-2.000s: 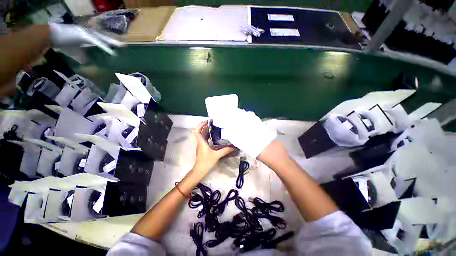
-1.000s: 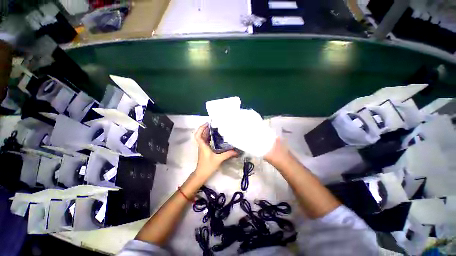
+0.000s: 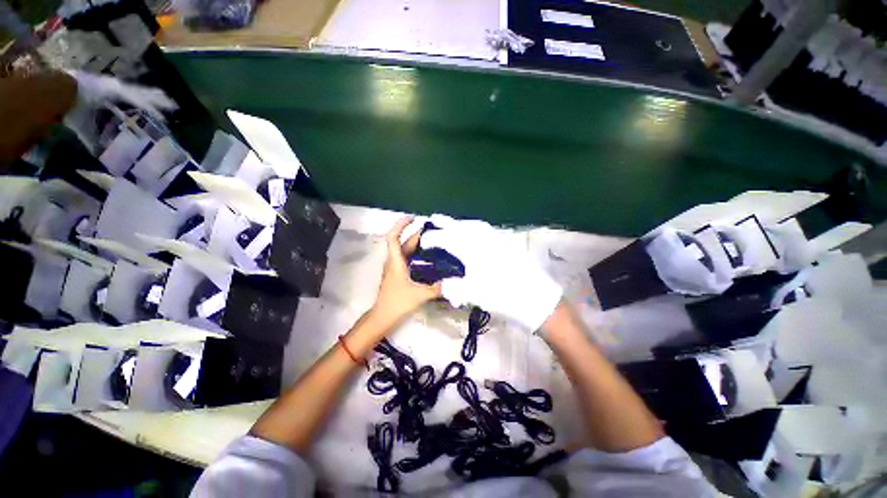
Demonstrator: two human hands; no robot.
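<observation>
My bare left hand (image 3: pixel 401 285) is around the left side of a black retail box (image 3: pixel 435 266) at the centre, with thumb and fingers on it. My right hand (image 3: pixel 501 275), in a white glove, covers the box's right side and top; its fingers are washed out by glare and hard to make out. The box's white flap cannot be told from the glove. Coiled black cables (image 3: pixel 452 420) lie in a loose pile on the white bench (image 3: pixel 336 336) below my hands. One coiled cable (image 3: pixel 474 334) lies apart, just under the box.
Open black boxes with raised white flaps stand in rows at the left (image 3: pixel 258 331) and right (image 3: pixel 627 275). The green conveyor belt (image 3: pixel 545 146) runs beyond the bench. A black board (image 3: pixel 622 44) with white labels lies past it. Another person's blurred gloved hand (image 3: pixel 122 92) is at upper left.
The white flap that stood above the box is no longer seen upright, and the gloved hand now lies over the box top. The view has shifted slightly. The other person's hand shows again at upper left.
</observation>
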